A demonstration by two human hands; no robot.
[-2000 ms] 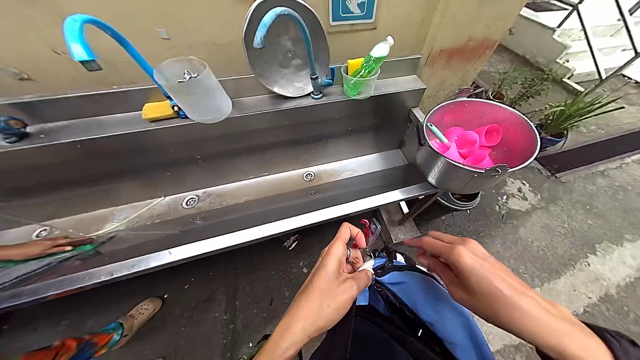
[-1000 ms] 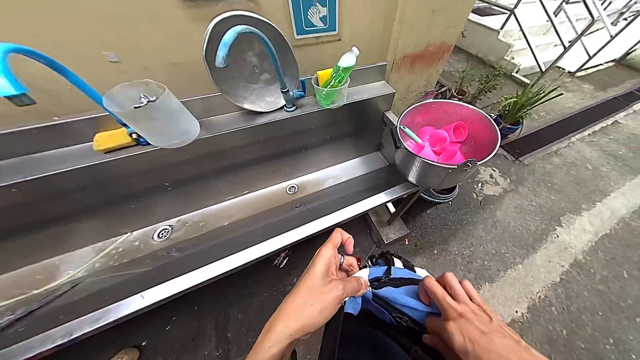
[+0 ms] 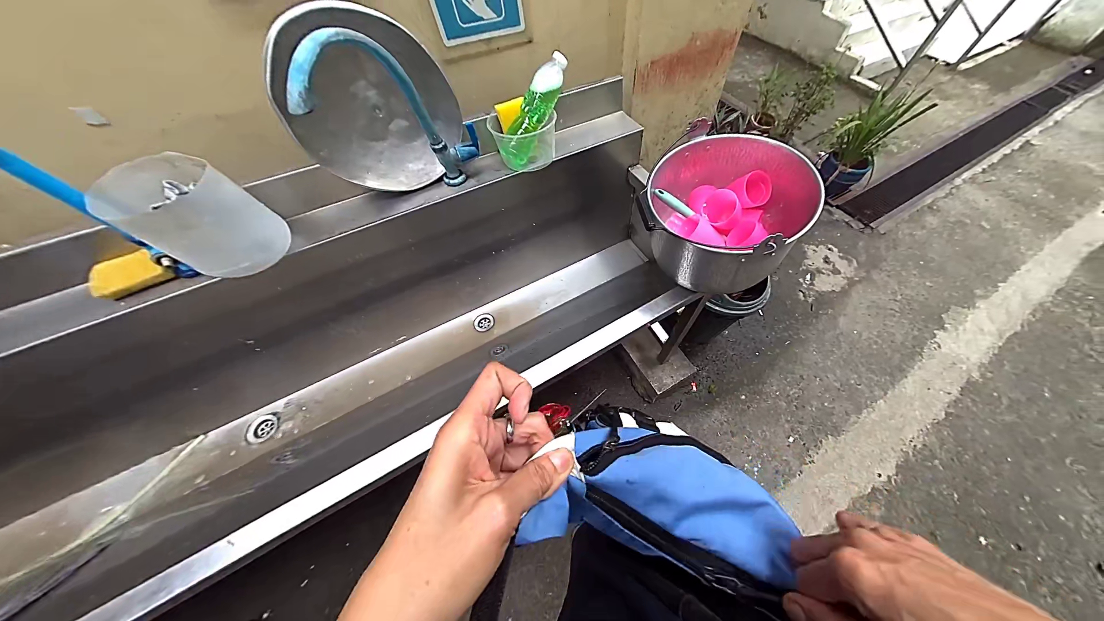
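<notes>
A blue fabric bag with black zippers (image 3: 690, 492) lies low in front of me, beside the trough sink. My left hand (image 3: 483, 483) pinches its near left edge, at a white piece of material, between thumb and fingers; a ring is on one finger. My right hand (image 3: 880, 569) is at the bag's right side, its fingertips against the blue fabric, partly cut off by the frame; whether it grips the fabric is not plain. Just beyond my left fingers a small red item (image 3: 555, 415) shows, partly hidden.
A long stainless steel trough sink (image 3: 362, 379) runs across the left. At its right end stands a metal pot (image 3: 724, 267) with pink cups (image 3: 723, 209). A green liquid bottle (image 3: 536, 108), a yellow sponge (image 3: 129, 274) and a round metal lid (image 3: 371, 121) are along the ledge.
My right hand has moved right along the bag, from near my left hand to its right side. More blue fabric shows. The other person's hand and foot at the left are out of view.
</notes>
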